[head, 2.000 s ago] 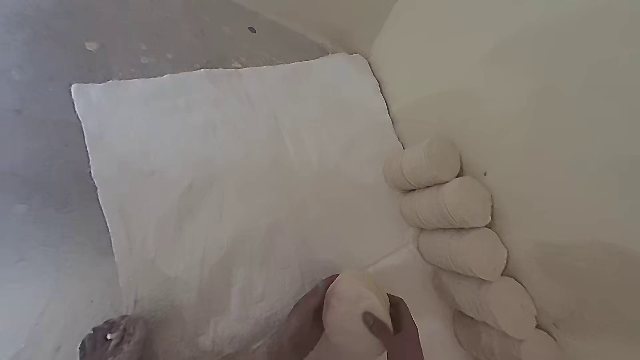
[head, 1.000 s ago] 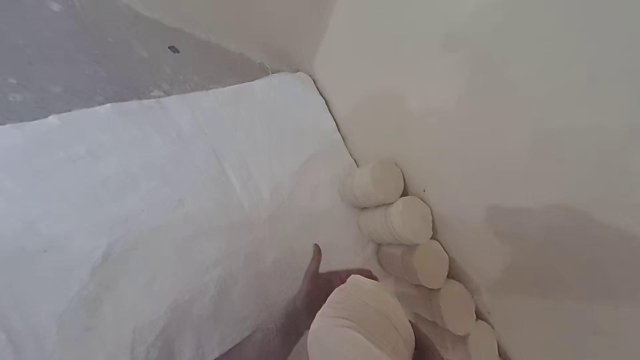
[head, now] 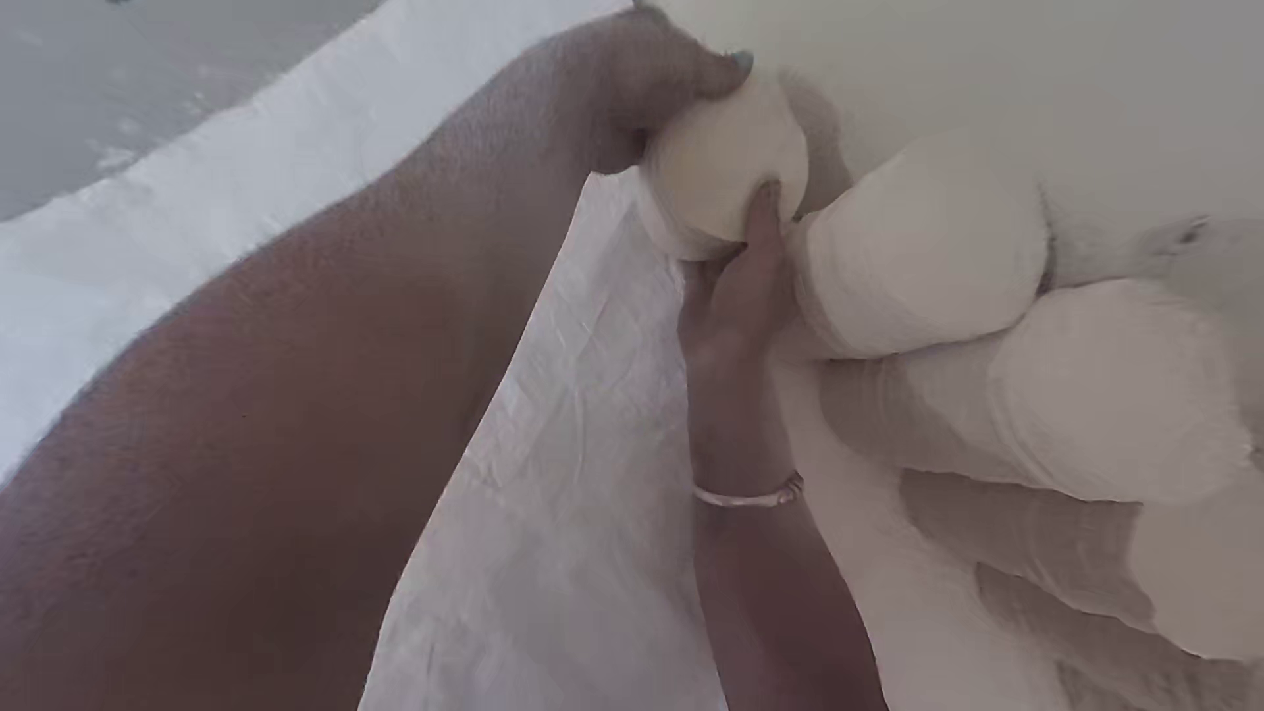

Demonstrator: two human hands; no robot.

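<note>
Between both hands is a pale, round-ended stack [head: 731,163], perhaps of thin discs, tilted against the wall. My left hand [head: 667,79] grips its upper left side, with the thumb near the top edge. From below, my right hand [head: 741,267] holds it, the thumb lying on its round face; a thin bangle circles that wrist. Immediately right of it lies a similar stack [head: 928,247], and another stack [head: 1116,390] rests beside that one. What the stacks are made of cannot be told.
A white cloth [head: 563,474] is spread under the arms and stacks. The pale wall [head: 1106,79] rises behind the row. More stacks [head: 1200,568] continue at the lower right. Grey floor [head: 178,89] shows at the upper left.
Both hands have carried the held stack from the near side of the cloth to the far end of the row by the wall. The view has moved much closer.
</note>
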